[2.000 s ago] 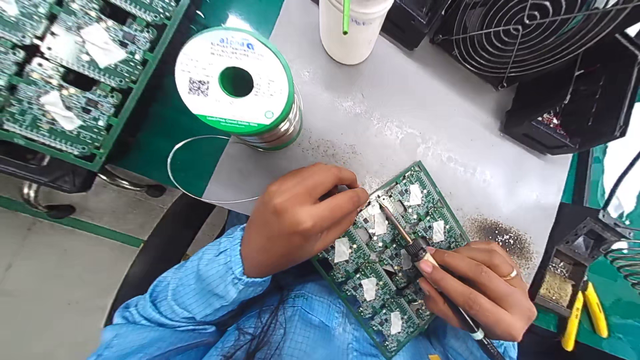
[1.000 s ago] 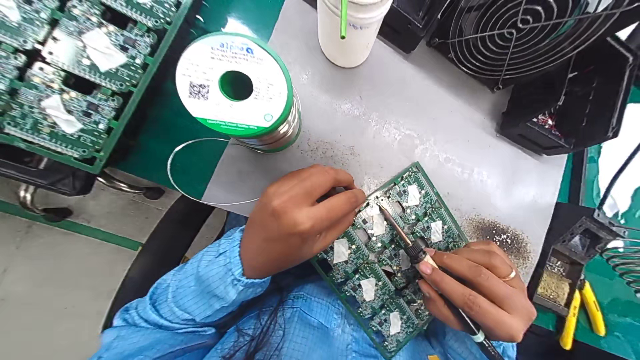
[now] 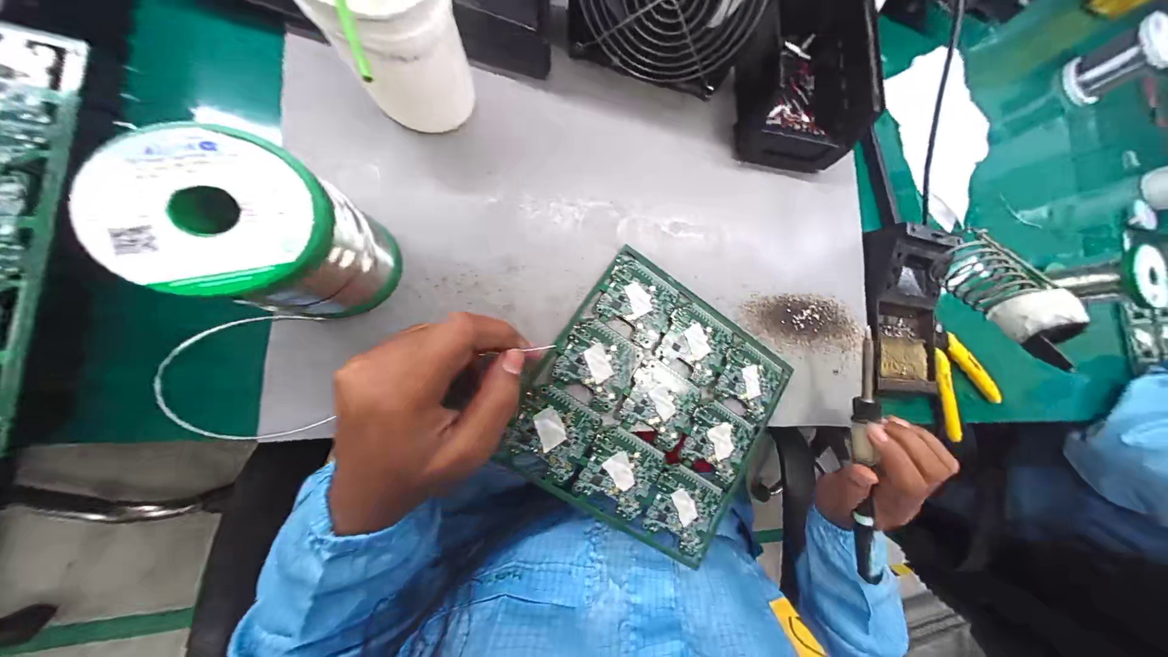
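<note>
My left hand (image 3: pixel 429 411) pinches the end of a solder wire (image 3: pixel 196 342), whose tip lies by the upper left edge of a green circuit board panel (image 3: pixel 630 401). Pieces of whitish tape sit on the panel's several boards. The wire loops back to a large solder spool (image 3: pixel 237 214) at the left. My right hand (image 3: pixel 899 470) holds a soldering iron (image 3: pixel 864 420) upright, tip pointing away from me, to the right of the panel and apart from it. The panel rests at the near edge of the grey mat, partly over my blue smock.
Beyond the panel stand a white cup (image 3: pixel 420 68), a fan with a wire guard (image 3: pixel 675 36) and a black bin (image 3: pixel 808 100). At right are an iron stand (image 3: pixel 995 283), a tray with brass-coloured cleaning material (image 3: pixel 903 359) and yellow-handled pliers (image 3: pixel 958 379). A co-worker's blue sleeve (image 3: pixel 1127 447) shows far right.
My right hand with the iron has moved from over the panel to its right side. My left hand has drawn back to the panel's left edge. The view has shifted right.
</note>
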